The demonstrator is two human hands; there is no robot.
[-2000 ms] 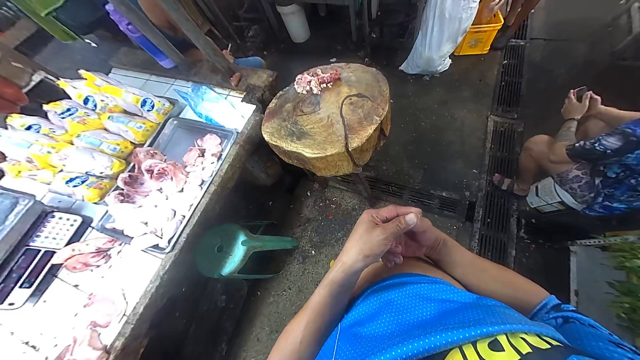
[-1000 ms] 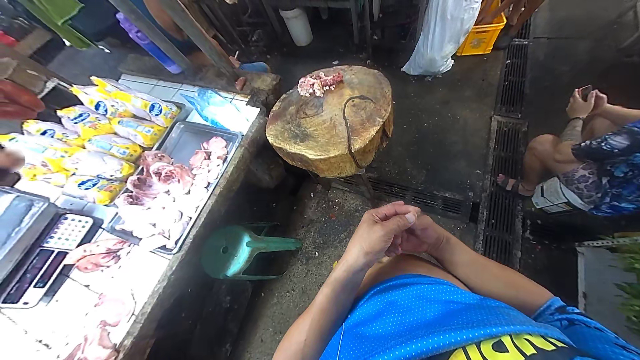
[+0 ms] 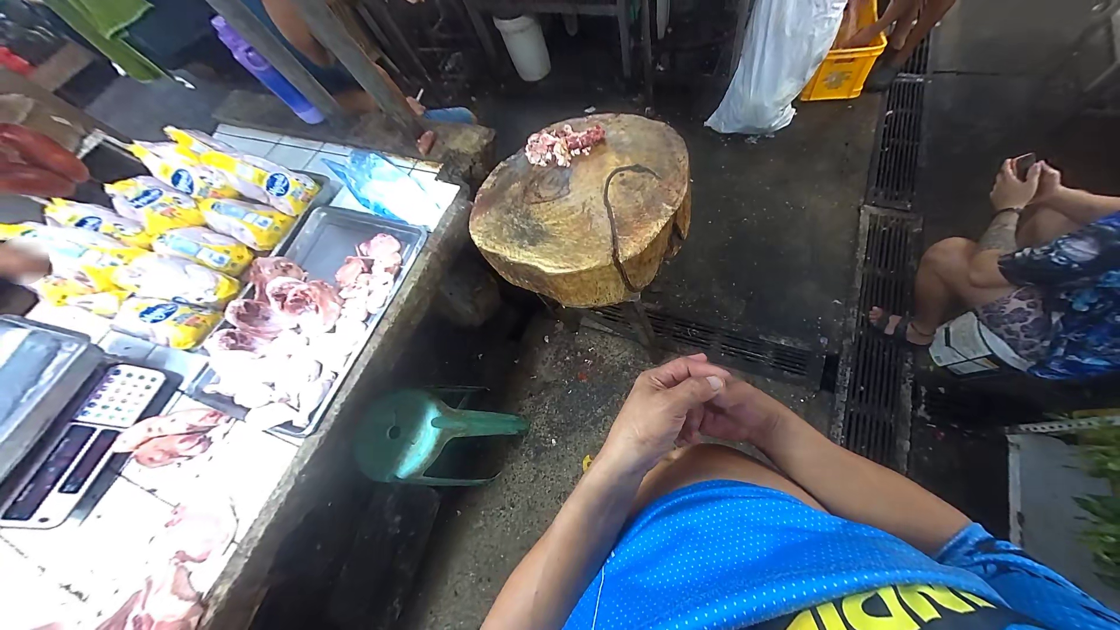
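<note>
My left hand and my right hand are clasped together in front of my waist. The left fingers and thumb fold over the right hand, whose fingers are mostly hidden. No object shows in either hand. Beyond them stands a round wooden chopping block with a long dark crack, bearing a small heap of chopped raw meat. On the tiled counter at left, a metal tray holds raw meat pieces, beside packaged whole chickens and a digital scale. Loose meat lies near the scale.
A green plastic stool stands between the counter and me. Floor drain grates run at right, near a seated person holding a phone. A white plastic sack and a yellow crate are behind. Another person's hand shows at far left.
Another person's hand has come into view at the far left edge since the earliest frame. My hands remain clasped in the same place.
</note>
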